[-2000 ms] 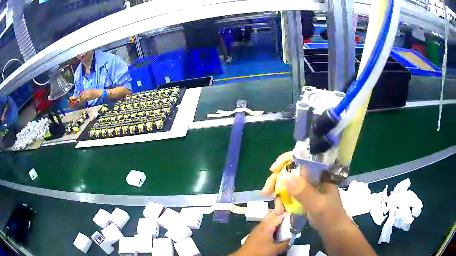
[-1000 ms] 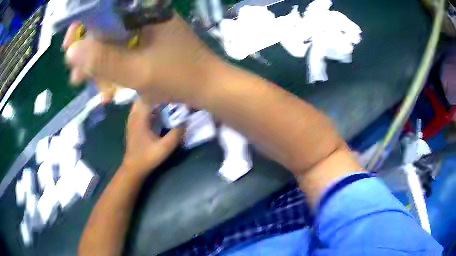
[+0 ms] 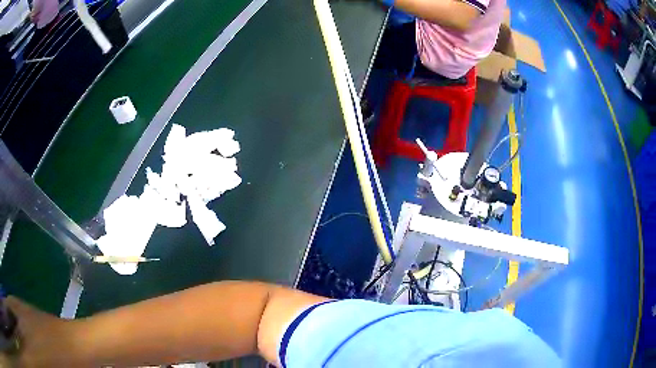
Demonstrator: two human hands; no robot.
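My right hand (image 3: 34,336) is at the bottom left, blurred and cut off by the frame's edge. It is closed around a dark part of the dispensing gun (image 3: 7,323), of which only a sliver shows; the fingers are mostly hidden. My left hand is out of the picture. A large crumpled heap of white wipes (image 3: 190,172) lies on the dark green worktop (image 3: 280,144) beyond my forearm. A slim pale pointed stick (image 3: 126,259) lies across its near end.
A white housing (image 3: 123,110) sits on the green conveyor. A metal post (image 3: 39,205) slants in from the left. A cream hose (image 3: 345,108) crosses the worktop's right edge. A white frame (image 3: 489,241), a pressure gauge unit (image 3: 489,194), a red stool (image 3: 431,108) and a seated person stand right.
The view has swung right, towards the wipes and blue floor. The group of housings and my left hand have left the picture. My right hand is now at the bottom left edge.
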